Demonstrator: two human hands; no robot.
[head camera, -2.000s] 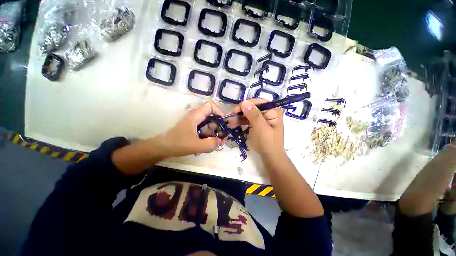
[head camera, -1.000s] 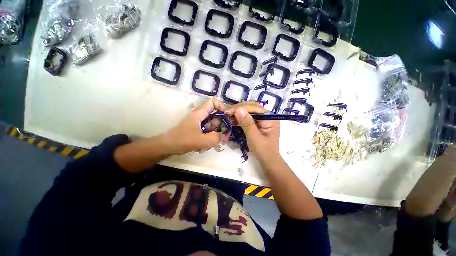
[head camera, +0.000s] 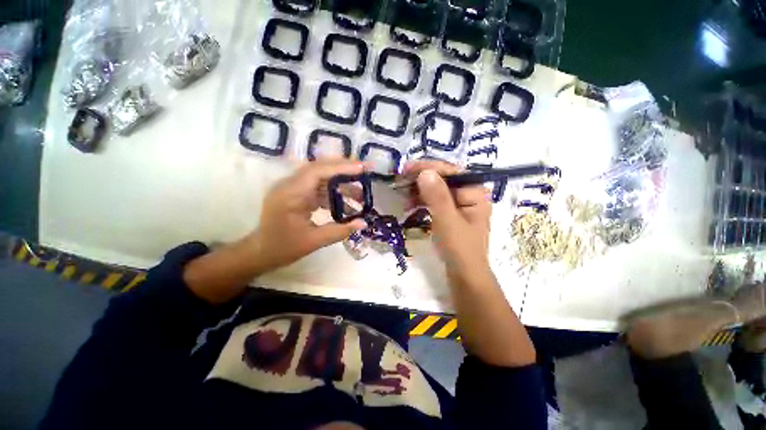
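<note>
My left hand (head camera: 290, 214) holds a black square frame (head camera: 333, 198) at its left side, with the frame's open centre facing me. My right hand (head camera: 453, 206) holds a black pen-like tool (head camera: 502, 175). Its dark shaft points right and its thin tip points left, close to the frame; I cannot tell if they touch. A heap of small black parts (head camera: 391, 238) lies on the bench just below and between my hands. Rows of black frames sit in a clear blister tray (head camera: 312, 107) beyond my hands; my hands cover part of its near row.
Short black strip-like parts (head camera: 484, 143) lie at the tray's right. A pale pile of small parts (head camera: 542, 238) lies to the right, beside crumpled clear bags (head camera: 632, 168). Bags with silvery contents (head camera: 191, 60) and a single black frame (head camera: 86, 128) are upper left. Another person's arm (head camera: 684, 326) is at the right.
The frame in my left hand is turned flatter to the view and my fingers are spread wider. The tool's rear end points further right. The other person's arm has moved left.
</note>
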